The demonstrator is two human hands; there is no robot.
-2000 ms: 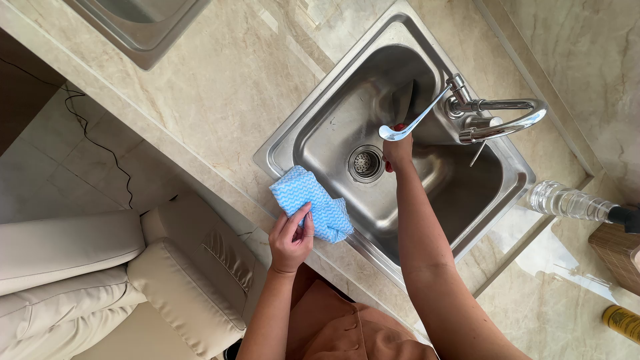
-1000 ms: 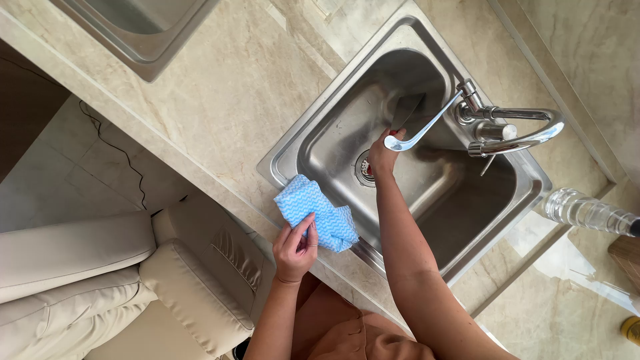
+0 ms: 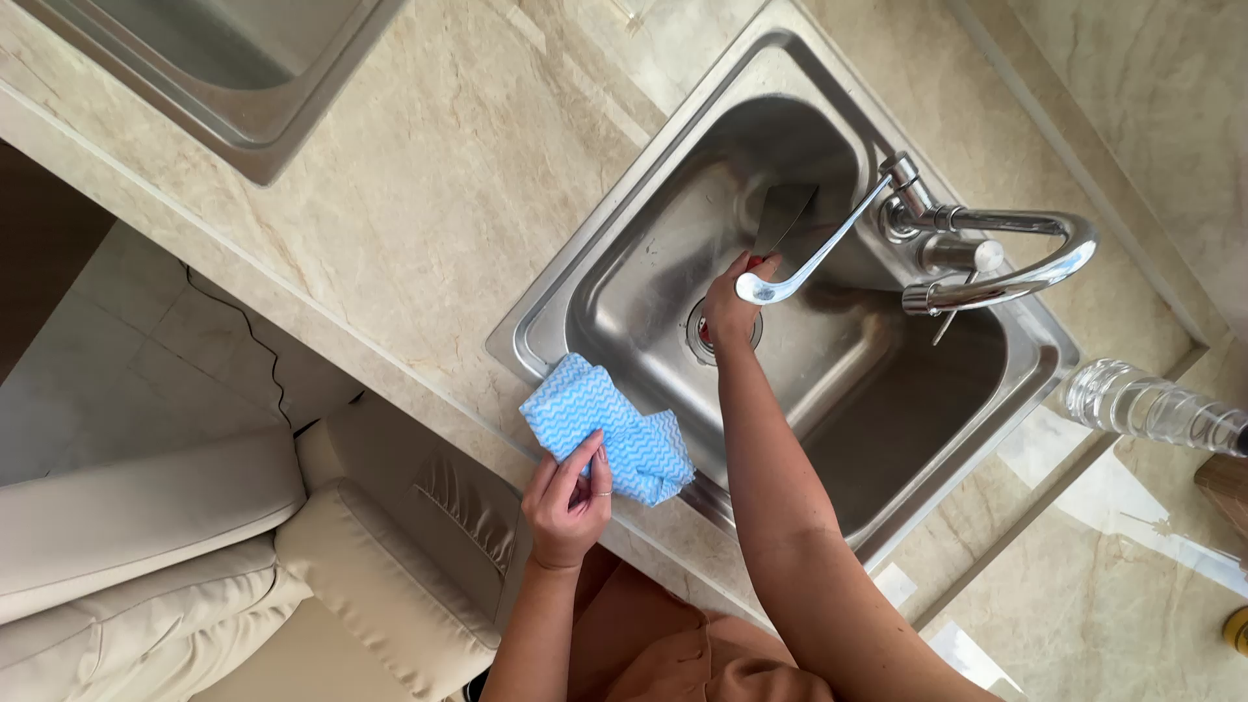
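My left hand (image 3: 568, 492) pinches a folded blue-and-white wavy-patterned cloth (image 3: 609, 429) over the near rim of the stainless steel sink (image 3: 624, 283). Inside the basin, my right hand (image 3: 733, 307) is closed around the red handle of a wide flat metal blade (image 3: 783, 216), which points away from me toward the far part of the basin. Most of the handle is hidden by my fingers. Just beneath that hand lies the drain (image 3: 698, 336). A long-levered chrome faucet (image 3: 1033, 283) stands at the right; the end of its lever (image 3: 765, 289) hangs over my right hand in the view.
Another metal basin (image 3: 263, 127) is set in the marble-look counter (image 3: 429, 195) at upper left. A clear ridged bottle (image 3: 1141, 400) is beside the sink's right corner, with a yellow item (image 3: 1236, 632) farther down. A beige leather seat (image 3: 146, 526) stands below the counter edge.
My right hand, with the red-handled blade, has shifted a little left in the basin from where it was two seconds ago. My left hand still holds the cloth at the near rim.
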